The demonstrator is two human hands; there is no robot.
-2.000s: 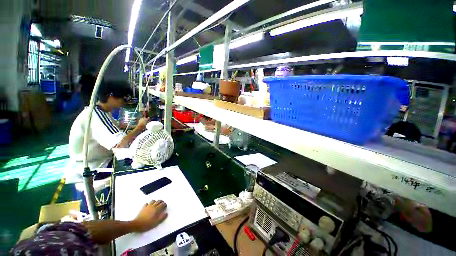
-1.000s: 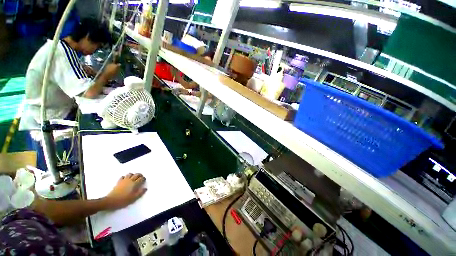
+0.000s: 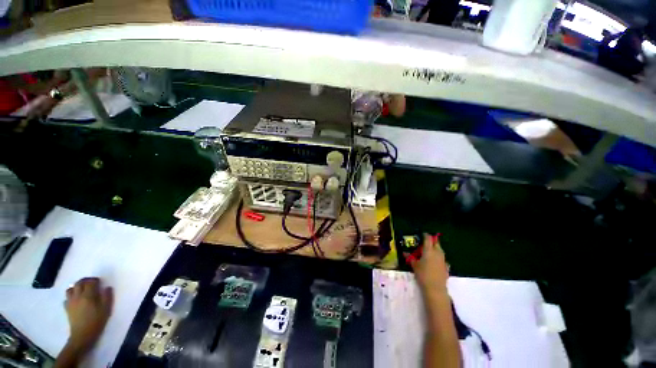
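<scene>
My left hand [image 3: 88, 309] lies with its fingers down on the left white sheet [image 3: 137, 251]; nothing shows in it. My right hand [image 3: 429, 262] reaches forward past the right white sheet [image 3: 507, 316]. Its fingertips are at a small dark circuit module with a yellow block [image 3: 411, 242] and appear to grip it. Something red shows on both sides of these fingers; its full shape is hidden. The black test panel [image 3: 208, 291] lies between the sheets, with a left socket strip [image 3: 160, 327], a middle socket strip [image 3: 270, 352], white plug adapters and green boards.
A bench instrument [image 3: 288, 154] with red and black leads stands behind the panel. White switch blocks [image 3: 205, 208] and a glass bulb [image 3: 210, 140] stand left of it. A black phone [image 3: 53, 262] lies on the left sheet. A shelf [image 3: 288, 54] crosses overhead, bearing a blue basket [image 3: 288, 13].
The view has swung right and down. The test panel and my right hand have come into view. My left hand still rests on the left sheet; the fan is now at the left rim.
</scene>
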